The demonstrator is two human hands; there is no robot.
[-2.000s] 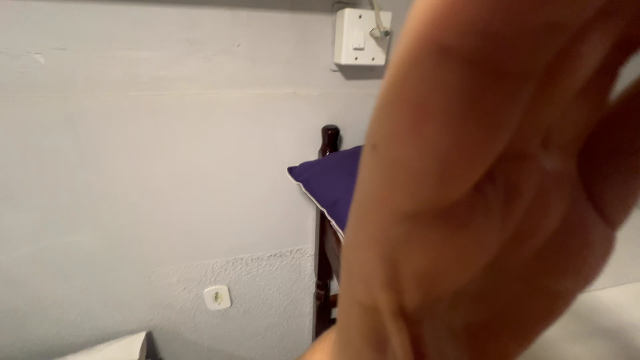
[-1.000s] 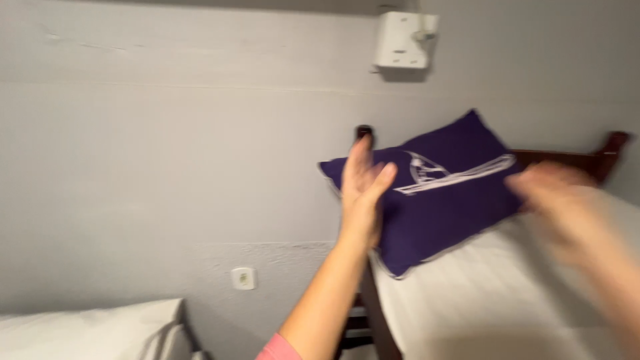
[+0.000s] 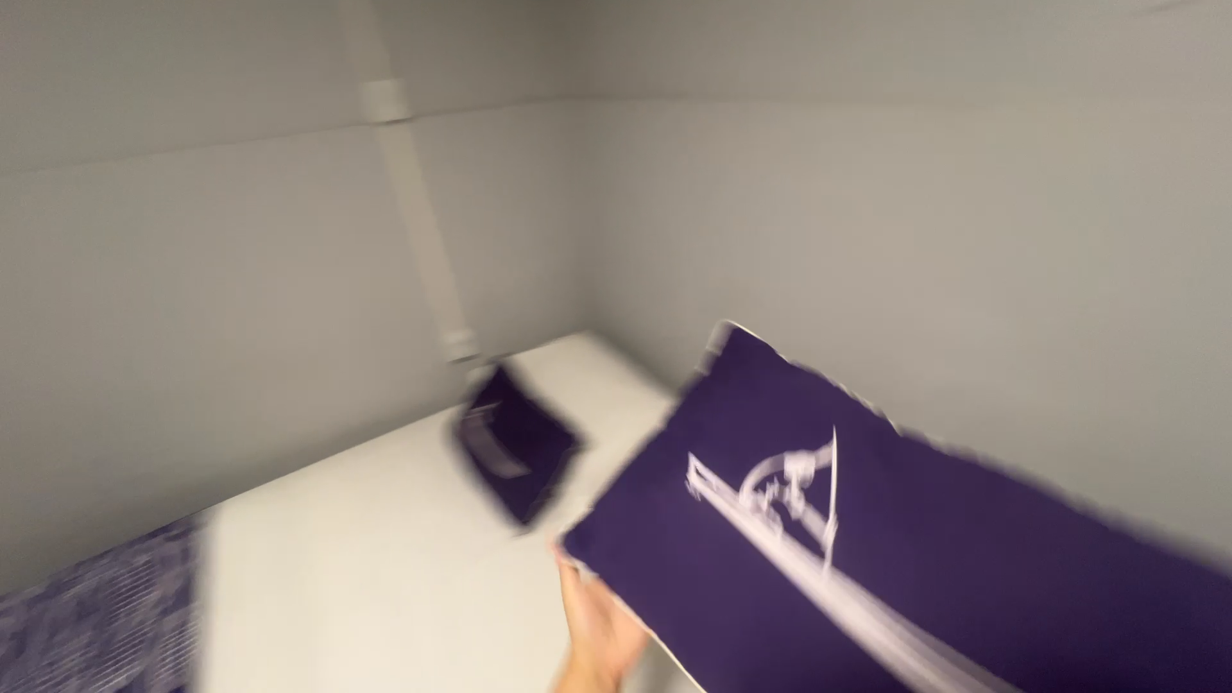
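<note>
A purple pillow with white piping and a white printed design fills the lower right of the head view, tilted and lifted. My left hand grips its lower left edge, with the fingers hidden behind the fabric. The right hand is out of sight. Farther back, a smaller-looking dark purple cushion with a pale print lies on a white bed sheet. Motion blurs the whole view.
Grey walls meet in a corner behind the bed. A pale conduit with a small white box runs down the left wall. A purple patterned cloth lies across the bed at lower left.
The view has swung to another bed in a wall corner. The purple pillow, lying by a dark wooden headboard a second ago, is now lifted in my left hand. My right hand has left the view.
</note>
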